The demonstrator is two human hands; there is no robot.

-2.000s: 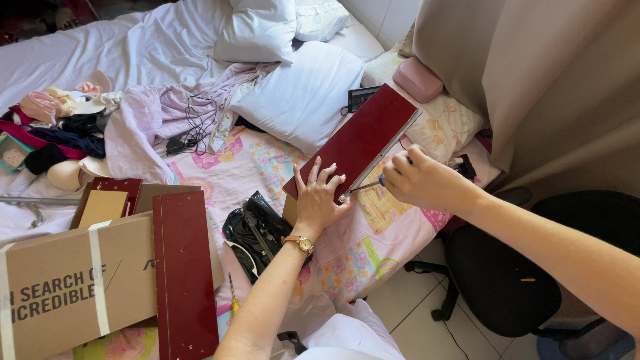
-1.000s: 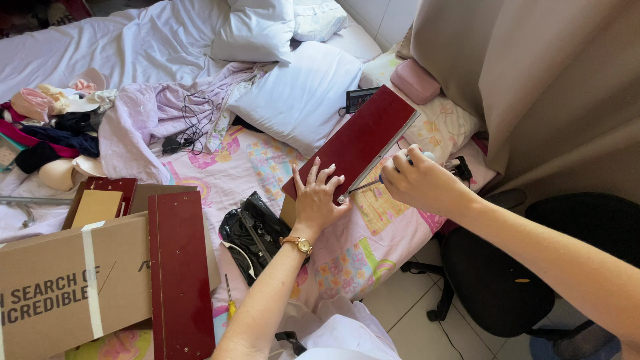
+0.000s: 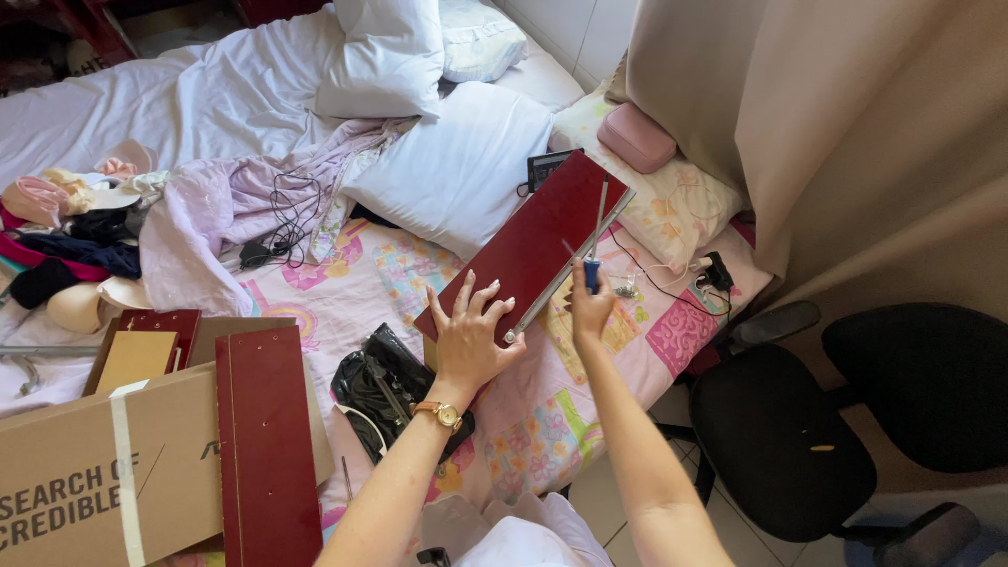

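A dark red board [image 3: 528, 236] lies slantwise on the bed, with a metal drawer slide [image 3: 551, 293] along its right edge. My left hand [image 3: 472, 331] lies spread over the board's near end, its thumb touching the slide by the small white roller [image 3: 509, 336]. My right hand [image 3: 591, 303] grips the blue handle of a screwdriver [image 3: 595, 244], whose shaft points up and away over the slide and the far part of the board. Small metal screws in a clear bag [image 3: 626, 291] lie on the sheet right of that hand.
A second red board [image 3: 268, 449] rests on a cardboard box [image 3: 71, 465] at the left. Near my left wrist is a black plastic bag [image 3: 378, 386]. Pillows [image 3: 465, 165], a pink case [image 3: 636, 138] and a power strip [image 3: 715, 272] lie beyond. A black chair [image 3: 780, 425] stands right.
My right hand has moved the screwdriver away from the slide's near end, and its shaft now points up and away. My left hand stays on the board.
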